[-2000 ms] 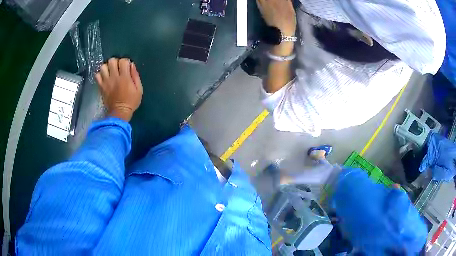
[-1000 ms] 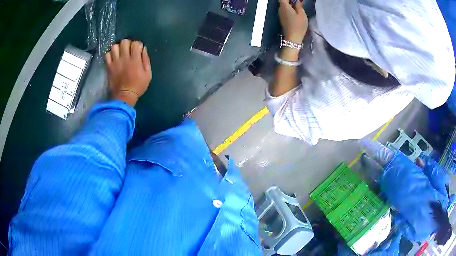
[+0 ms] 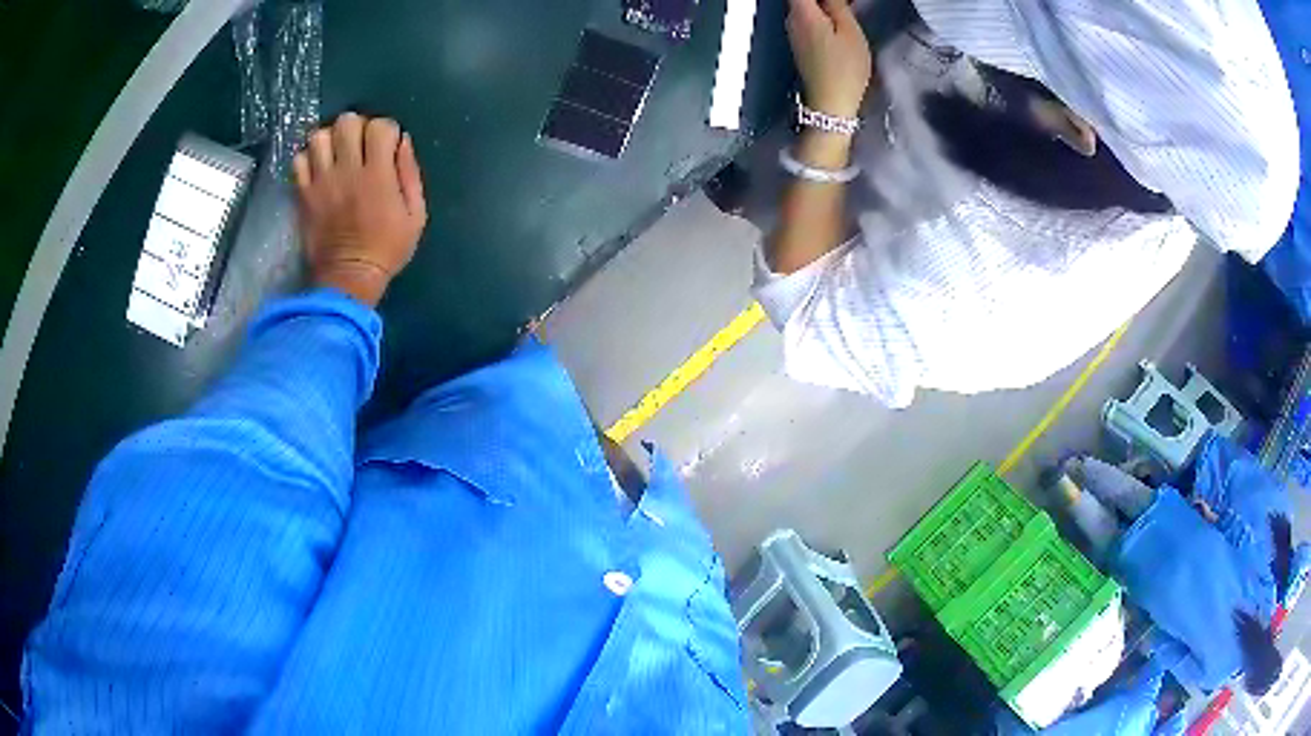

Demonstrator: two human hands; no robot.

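My left hand (image 3: 360, 201) rests palm down on the dark green bench, beside wrinkled clear plastic bags (image 3: 276, 79). Its fingers are slightly bent and it holds nothing that I can see. The white-faced small pack (image 3: 180, 237) lies left of the hand, with several white sections and a grey side. A block of black label sheets (image 3: 603, 94) with thin white lines lies to the right of my hand. My right hand is not in view.
A circuit board (image 3: 659, 15) and a white strip (image 3: 732, 65) lie near the top edge. Another person's hand (image 3: 830, 65) and white sleeve are at the bench. Green crates (image 3: 1006, 575), a stool (image 3: 820, 647) and a blue-sleeved worker (image 3: 1201, 568) are beyond.
The view has shifted. The green crates, mostly hidden behind a blue-clad person at first, now show clearly; that person is further right. My left hand stays resting on the bench.
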